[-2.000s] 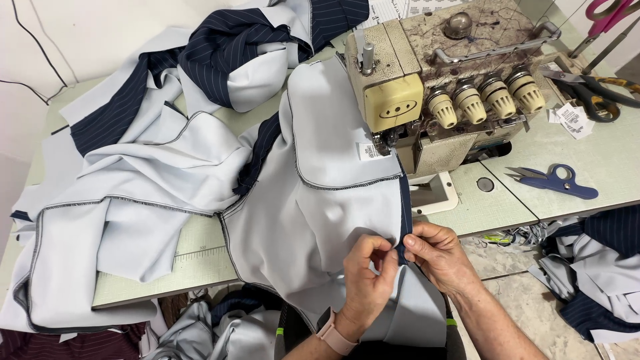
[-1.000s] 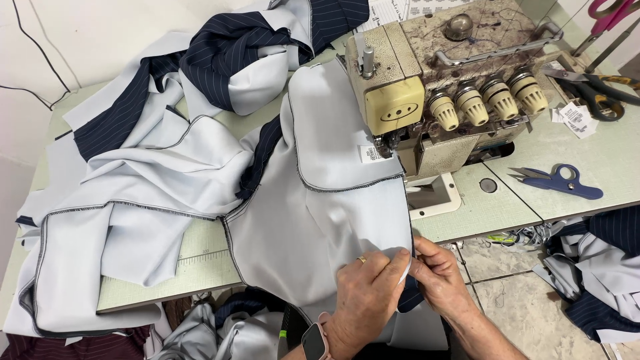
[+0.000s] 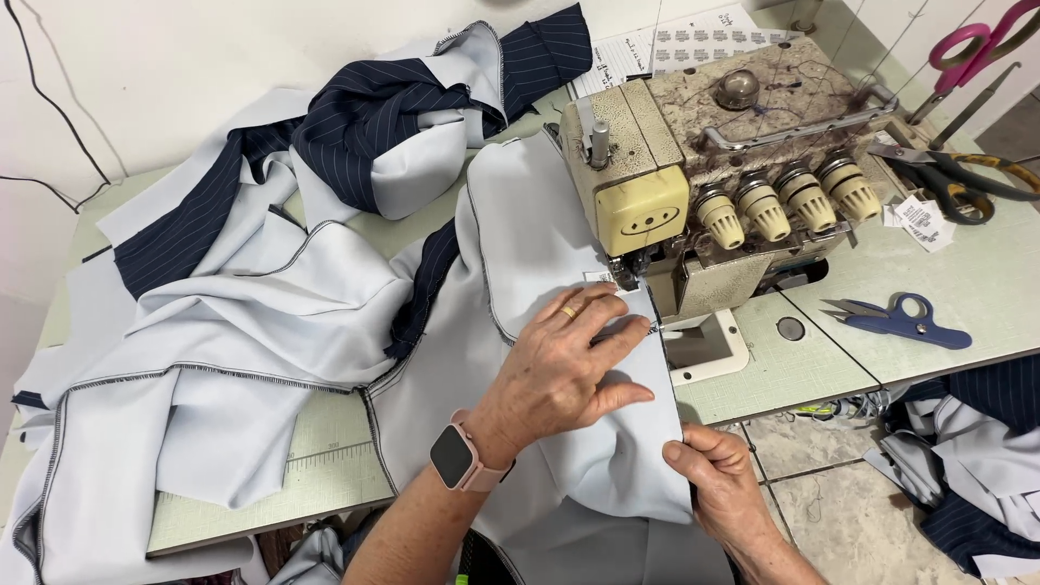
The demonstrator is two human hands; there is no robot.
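Note:
Light grey lining fabric [image 3: 520, 211] with overlocked seams lies under the presser foot [image 3: 630, 272] of an overlock sewing machine [image 3: 731, 122]. My left hand [image 3: 569, 357] rests on the cloth just in front of the foot, fingers spread, beside a small white label [image 3: 600, 277]. Lower down, my right hand [image 3: 719, 471] pinches the fabric's right edge between thumb and fingers. Navy pinstripe fabric [image 3: 357, 130], bunched with more lining, lies left of the machine.
Blue thread snips [image 3: 910, 322] lie on the table right of the machine. Beyond them are black-handled scissors [image 3: 951, 183], loose labels [image 3: 922, 221] and pink-handled scissors [image 3: 967, 53]. More garments [image 3: 975, 455] hang at the lower right. Printed papers [image 3: 699, 41] lie behind the machine.
My left hand has moved up from the fabric's lower edge to flat on the cloth near the presser foot. My right hand still pinches the edge, now a little lower.

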